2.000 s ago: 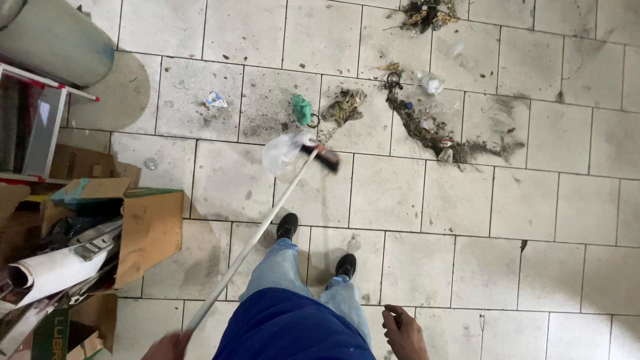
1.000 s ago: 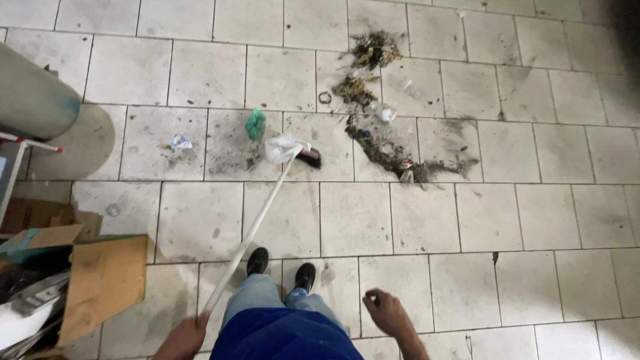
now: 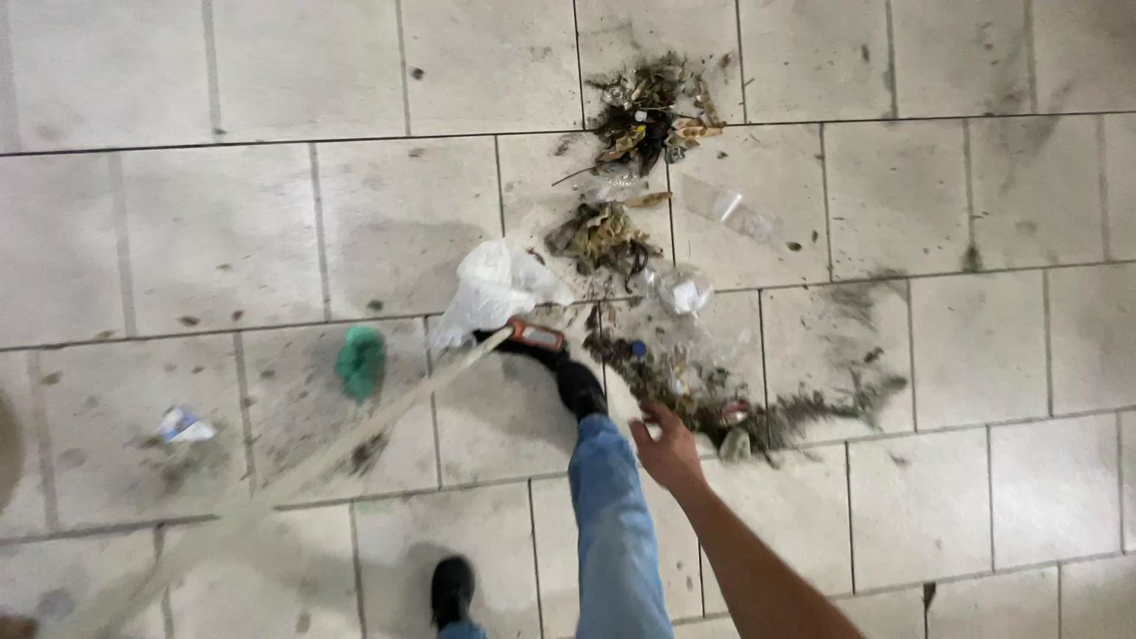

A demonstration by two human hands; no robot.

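A broom with a long pale handle (image 3: pixel 404 399) reaches from the lower left corner to its orange and black head (image 3: pixel 535 335) on the tiled floor. Only a blurred bit of my left hand (image 3: pixel 18 627) shows at the handle's lower end. A white plastic bag (image 3: pixel 493 288) lies against the broom head. My right hand (image 3: pixel 664 446) hangs with nothing in it, its fingers bent and apart, over the edge of a strip of swept dirt and litter (image 3: pixel 657 377). Behind the head is a clump of dry leaves (image 3: pixel 603 235).
A larger heap of leaves and twigs (image 3: pixel 652 115) lies farther off, with a clear plastic wrapper (image 3: pixel 732 209) to its lower right. A crumpled green bag (image 3: pixel 359 362) and a white and blue scrap (image 3: pixel 185 425) are on the left. My black shoes (image 3: pixel 453 586) stand on the tiles.
One foot has stepped forward, close to the broom head. The white bag and broom head are now nearer the leaf clumps. The view has shifted forward, and the cardboard boxes have left it.
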